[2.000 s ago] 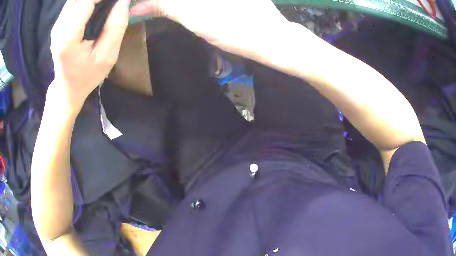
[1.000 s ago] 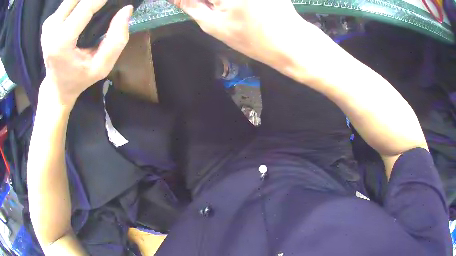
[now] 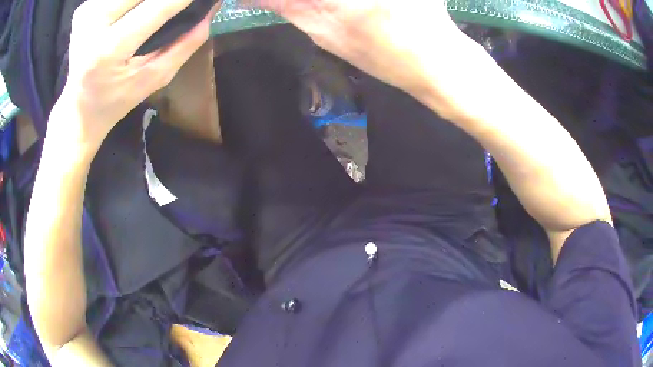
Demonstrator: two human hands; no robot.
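Note:
Dark garment cloth (image 3: pixel 154 244) hangs at the left, from the table edge down over my lap, with a narrow white strip (image 3: pixel 152 170) on it. My left hand (image 3: pixel 122 64) is at the top left over dark cloth, fingers stretched to the right; part of the cloth shows between thumb and fingers. My right hand (image 3: pixel 351 32) is at the top centre, its fingertips at the picture's upper edge and partly cut off. What the fingertips touch is hidden. The needle area is out of the picture.
The table's green front edge (image 3: pixel 544 25) curves across the top. Red and yellow-orange loops (image 3: pixel 621 13) lie at the top right. A tan board (image 3: pixel 193 93) shows below the left hand. Dark cloth (image 3: pixel 573 115) lies at the right. A blue strap-like thing (image 3: pixel 344 120) shows between my legs.
Since one second ago my left hand's fingers have moved right and closer to the right hand. My right hand has shifted slightly right. Earlier, the thumb and fingers of the left hand were spread wider.

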